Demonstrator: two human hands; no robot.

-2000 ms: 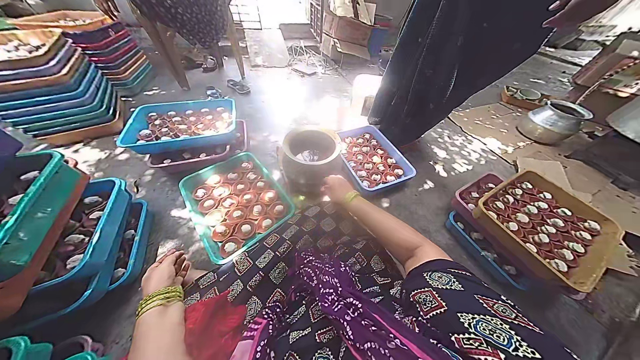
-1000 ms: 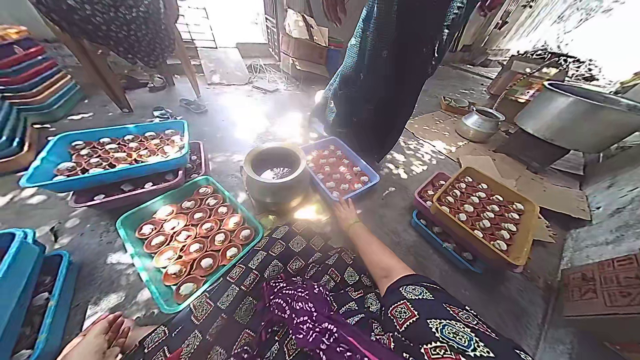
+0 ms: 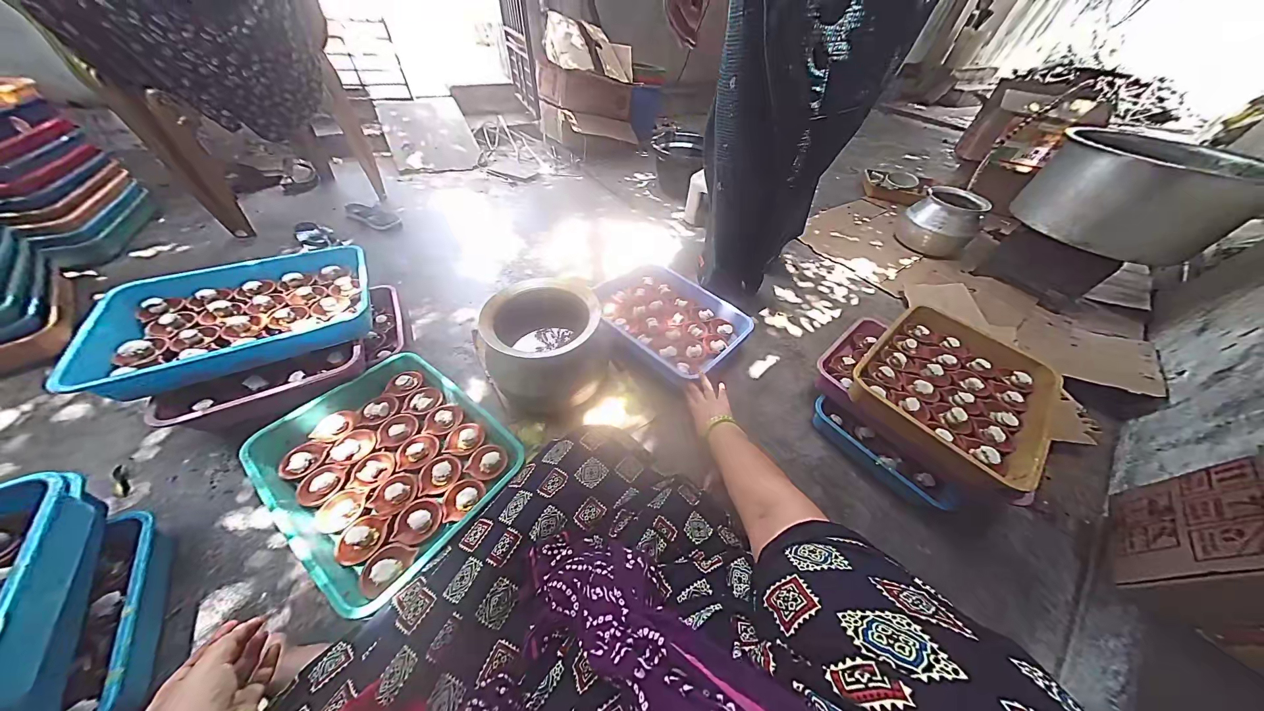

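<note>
My right hand (image 3: 709, 400) reaches forward with spread fingers at the near corner of a light-blue plastic tray (image 3: 736, 344), whose small clay cups each hold a white lump. Whether it grips the rim I cannot tell. My left hand (image 3: 225, 667) rests palm up at the lower left, fingers loosely curled, nothing in it. Ahead of that hand lies a green plastic tray (image 3: 296, 548) of clay cups with white lumps. Between the two trays stands a round metal pot (image 3: 538, 370) with liquid inside.
Left are a blue tray (image 3: 212, 370) on a purple tray (image 3: 385, 341), and stacked blue trays (image 3: 59, 592). Right, a yellow tray (image 3: 1032, 434) tops other trays, near a metal pot (image 3: 943, 222) and a large vessel (image 3: 1136, 202). A person (image 3: 780, 128) stands beyond the light-blue tray.
My right hand has moved from beside the pot to the near corner of the light-blue tray. The standing person's garment hangs differently. The view has shifted.
</note>
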